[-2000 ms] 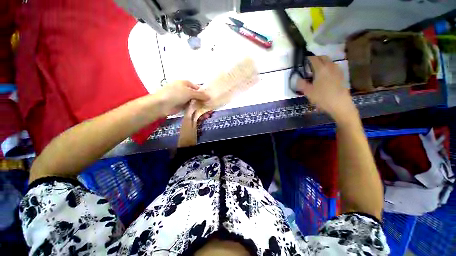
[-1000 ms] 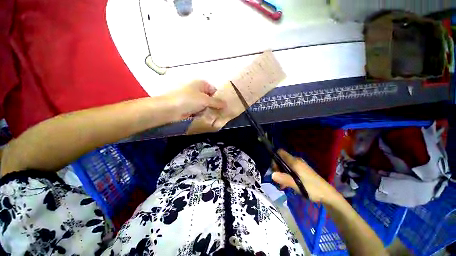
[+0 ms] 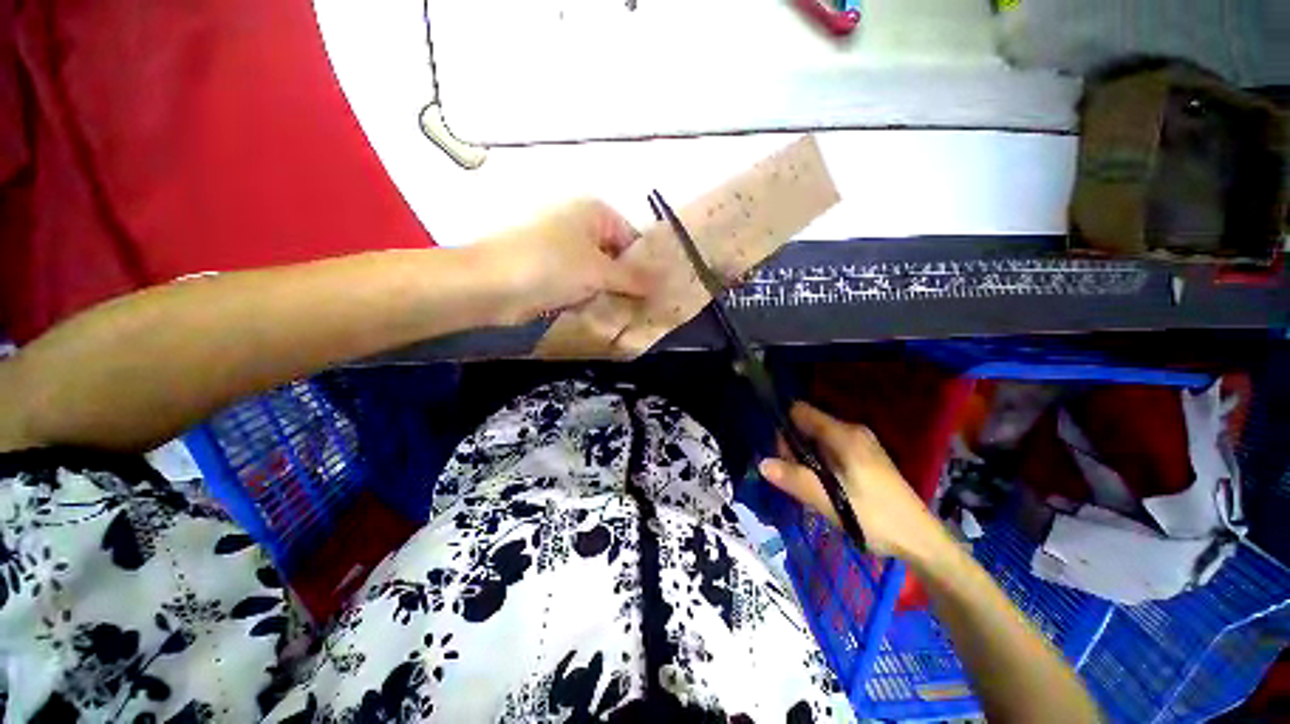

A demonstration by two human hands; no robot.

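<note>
A tan paper strip (image 3: 771,198) with rows of small marks lies slanted over the table's dark front edge. My left hand (image 3: 573,262) pinches its lower left part between thumb and fingers. My right hand (image 3: 849,488) holds black fabric shears (image 3: 747,361) by the handles, below and right of the strip. The blades point up and left across the strip, close to my left fingers. Whether they are cutting into it cannot be told. My right fingers partly hide the handles.
Red cloth (image 3: 184,142) covers the table's left side. A brown cardboard box (image 3: 1181,163) stands at the right edge. A red snips handle (image 3: 828,14) is cut off at the top. Blue crates (image 3: 905,622) with red and white pieces stand below the ruler-marked edge (image 3: 962,283).
The shears came from the table's right side to the strip by one second ago. Since then the view has shifted slightly; the blades still lie across the strip.
</note>
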